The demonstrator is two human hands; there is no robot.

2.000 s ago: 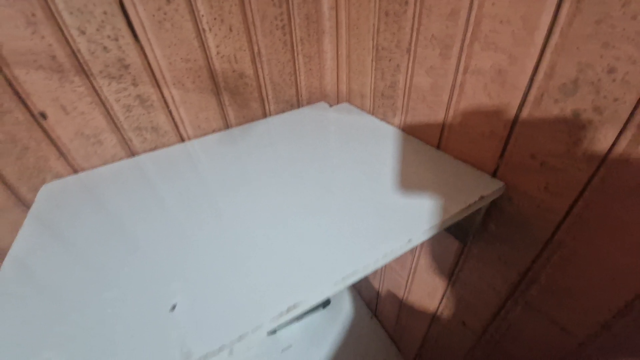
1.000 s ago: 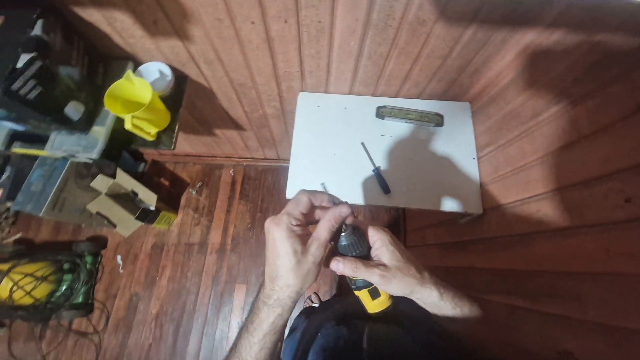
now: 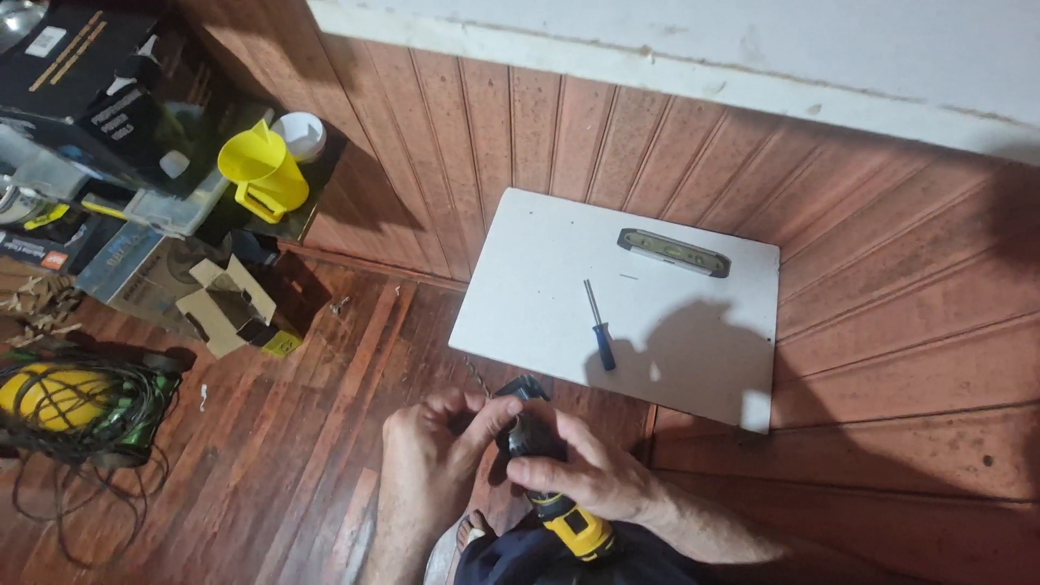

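Observation:
My left hand [image 3: 439, 447] pinches a drill bit [image 3: 475, 375] close to the drill's nose; whether the bit sits in the chuck cannot be told. My right hand [image 3: 589, 463] grips the black chuck end of a yellow and black power drill [image 3: 578, 528], which points away from me. Beyond the hands, a white board [image 3: 536, 284] by the plank wall bears a blue-handled screwdriver [image 3: 603, 345], a spirit level [image 3: 674, 252] and a short thin piece [image 3: 628, 276] that looks like metal.
A white surface edge [image 3: 650, 65] crosses the upper right. On the left are a yellow jug [image 3: 272, 175], a white tub [image 3: 301, 136], a black box [image 3: 97, 89], an opened carton [image 3: 211, 317] and a yellow and green machine [image 3: 57, 398] wrapped in cable. My foot [image 3: 471, 528] shows below.
The view has swung from a bare white panel two seconds ago to the hands and drill. Since one second ago, both hands stay at the drill's front and the white edge has entered at the top.

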